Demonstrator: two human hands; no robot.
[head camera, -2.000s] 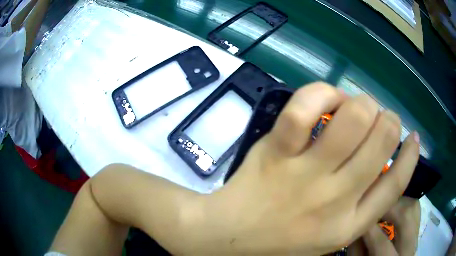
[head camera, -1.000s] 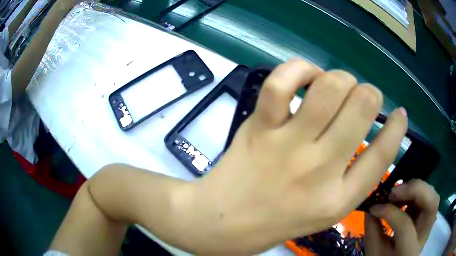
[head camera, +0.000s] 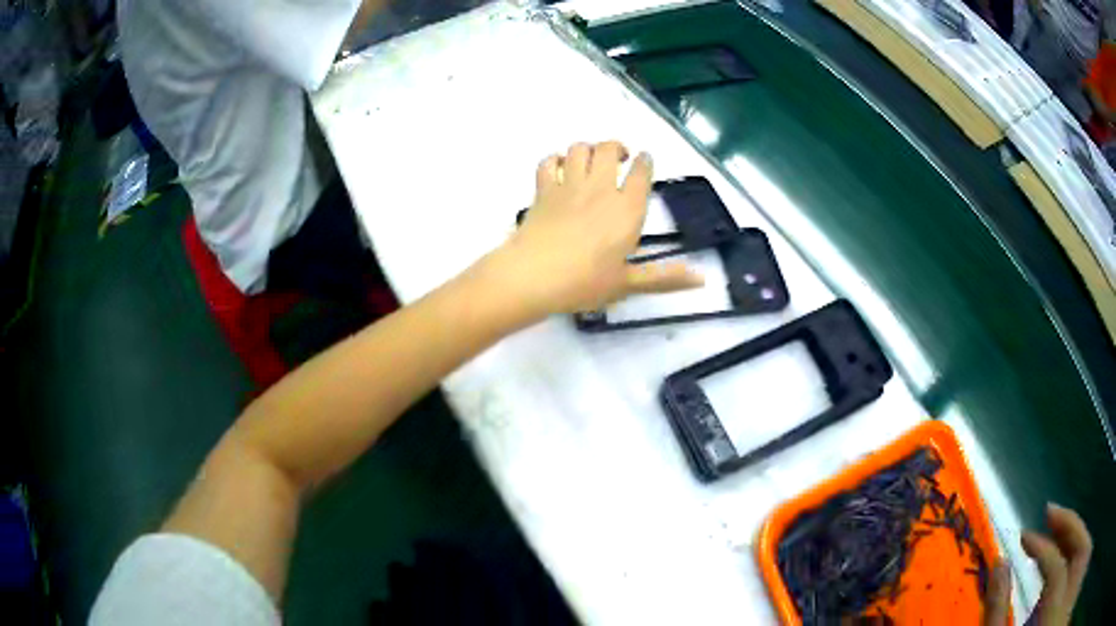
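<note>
My left hand (head camera: 587, 232) reaches over a black phone middle frame (head camera: 700, 210). It hides that frame's left part, and I cannot tell whether it grips it. A second frame (head camera: 756, 272) lies partly under or against the first, with my thumb above its opening. Nearer, another black frame (head camera: 857, 349) lies on the white table, with a doubled edge as if stacked. The orange tray (head camera: 771, 538) holds a heap of small black slivers (head camera: 857, 538). My right hand (head camera: 1059, 569) is at the tray's right side, cut off by the picture edge; its grip is unclear.
The white table (head camera: 575, 428) runs beside the green conveyor belt (head camera: 832, 196), which carries one dark frame (head camera: 698, 67) at the far end. A person in a pale top (head camera: 220, 135) stands at the left beside a red stool (head camera: 233, 318). Cardboard sheets (head camera: 1065, 232) lie across the belt.
My left hand has moved from close in front of me out to the far frames. My right hand has moved to the tray's right side. The view has shifted, and the tray is now largely uncovered.
</note>
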